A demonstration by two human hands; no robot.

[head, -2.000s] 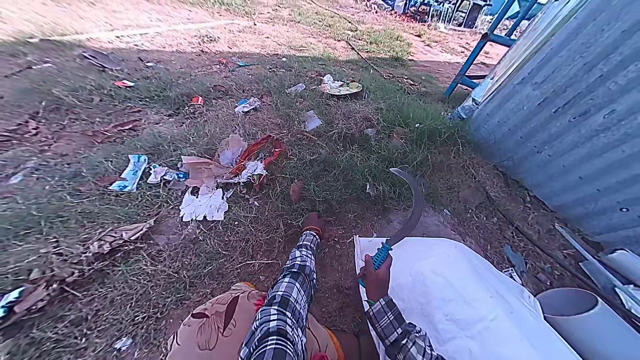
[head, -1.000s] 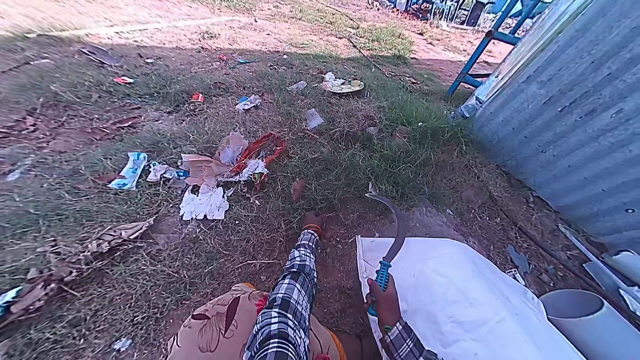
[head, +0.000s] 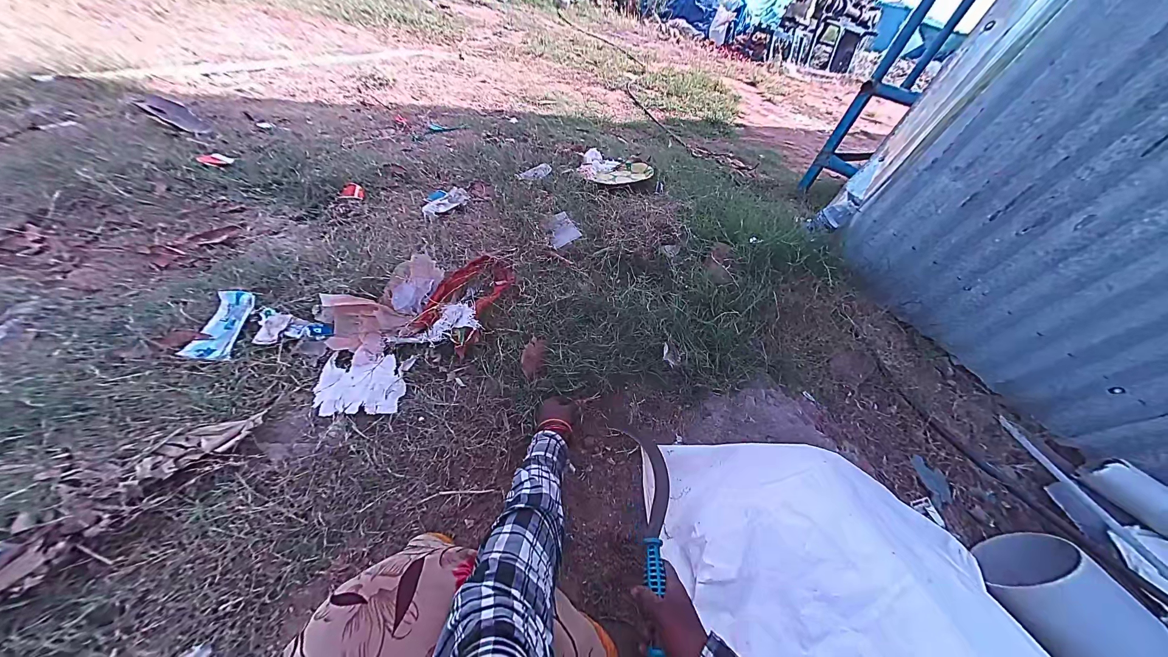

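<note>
My right hand (head: 671,607) is closed around the blue handle of a sickle (head: 657,493). The curved blade points away from me and bends left at its tip, close to my left hand and over the edge of a white sheet (head: 803,538). My left hand (head: 557,412) reaches down to the ground at the edge of the grass (head: 630,338); its fingers are hidden, so what it touches cannot be told. A brown leaf (head: 533,358) lies just beyond it.
Paper and plastic litter (head: 360,383) lies on the grass to the left. A corrugated metal wall (head: 1031,228) rises at the right, with a grey pipe (head: 1077,593) and strips near its foot. Farther back stands a blue metal frame (head: 858,109).
The sickle has swung left and lower, from above the sheet toward my left hand. My right hand has moved down and toward me. The left hand stays near the same spot.
</note>
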